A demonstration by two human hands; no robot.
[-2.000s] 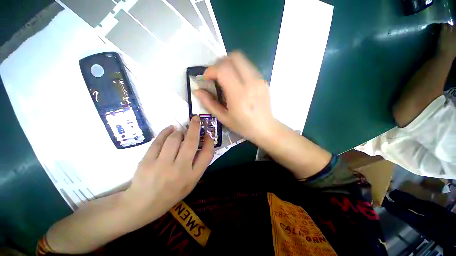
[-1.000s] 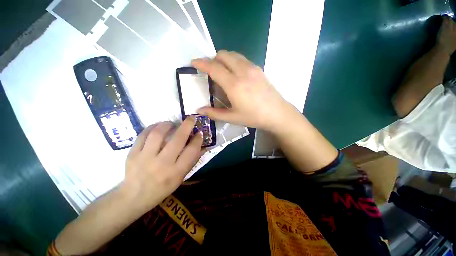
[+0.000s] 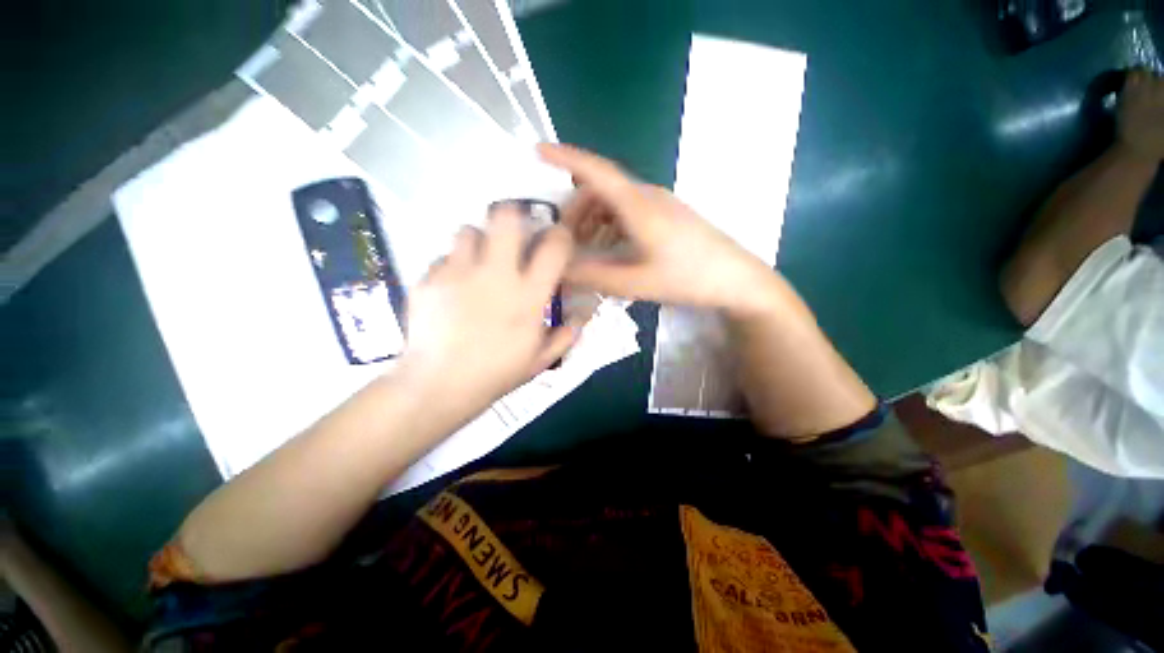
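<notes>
A black handset (image 3: 526, 207) lies on the white sheets, mostly hidden under my left hand; its top edge and a bit of its right side show. My left hand (image 3: 492, 300) lies over it with bent fingers; whether it grips the handset is hard to tell. My right hand (image 3: 651, 249) is just right of the handset, blurred, fingers curved and thumb near the left fingertips; I see nothing clearly held in it. A second handset (image 3: 349, 268) lies to the left, with a pale round disc at its top and a shiny white lower part.
The sheet stack (image 3: 192, 255) fans out under the handsets, with grey blocks at the top. A separate white strip (image 3: 738, 153) lies to the right on the green bench (image 3: 894, 255). A dark object (image 3: 1040, 18) is at the top right. Another person's arm (image 3: 1085, 217) is at right; a forearm shows lower left.
My left hand has moved up over the handset and now covers most of it. The stack and left handset appear further right in the view. A forearm now shows at the lower left.
</notes>
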